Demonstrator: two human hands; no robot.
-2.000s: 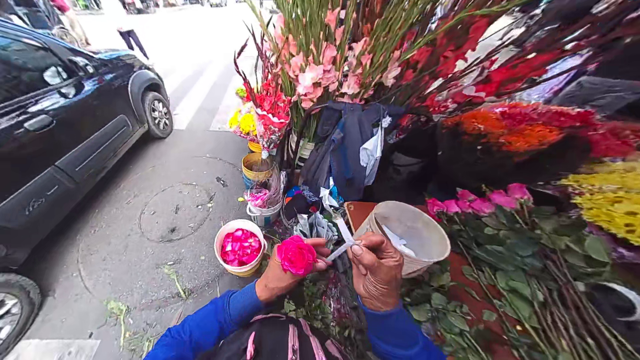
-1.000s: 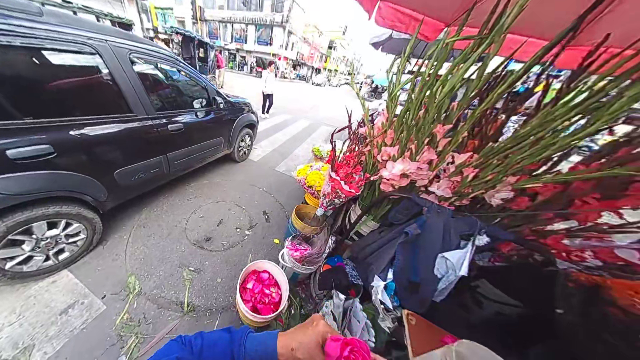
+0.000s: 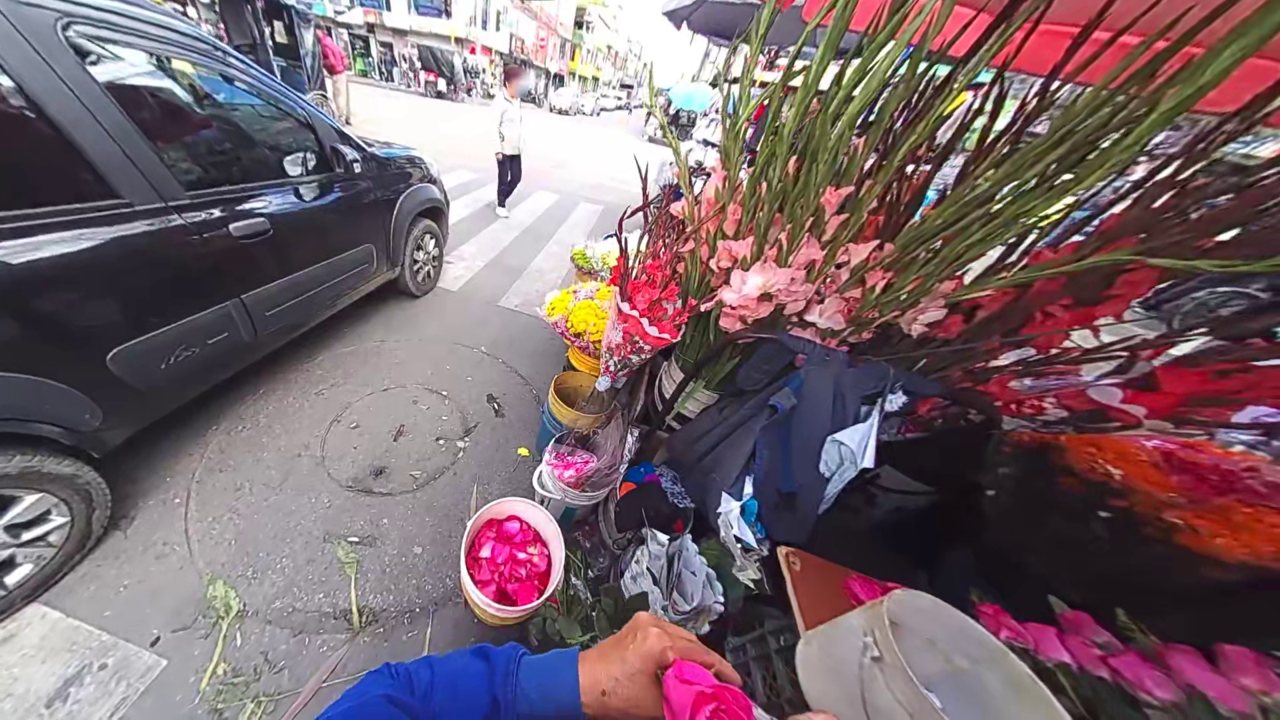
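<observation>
At the bottom centre my left hand [image 3: 645, 665], in a blue sleeve, is closed around a pink rose [image 3: 703, 692] just under its bloom. Of my right hand [image 3: 812, 715] only a sliver shows at the lower edge, right of the rose; what it holds is hidden. A whitish bucket [image 3: 880, 655] stands to the right, in front of a reddish-brown board [image 3: 812, 590]. Left of my left hand is a white bucket [image 3: 470, 560] holding loose pink petals [image 3: 508, 562]. Crumpled newspaper [image 3: 675, 585] lies just beyond my left hand.
Pink gladioli [image 3: 765, 290], a dark blue jacket [image 3: 775, 430] and yellow flowers [image 3: 588, 318] in a bucket rise ahead. More pink roses [image 3: 1090, 645] lie at lower right. A black car [image 3: 290, 230] stands at left. A person [image 3: 509, 140] is on the crosswalk.
The view has swung upward and left, so my hands now sit at the lower edge. Two seconds ago my right hand was fully seen, holding a white strip beside the rose.
</observation>
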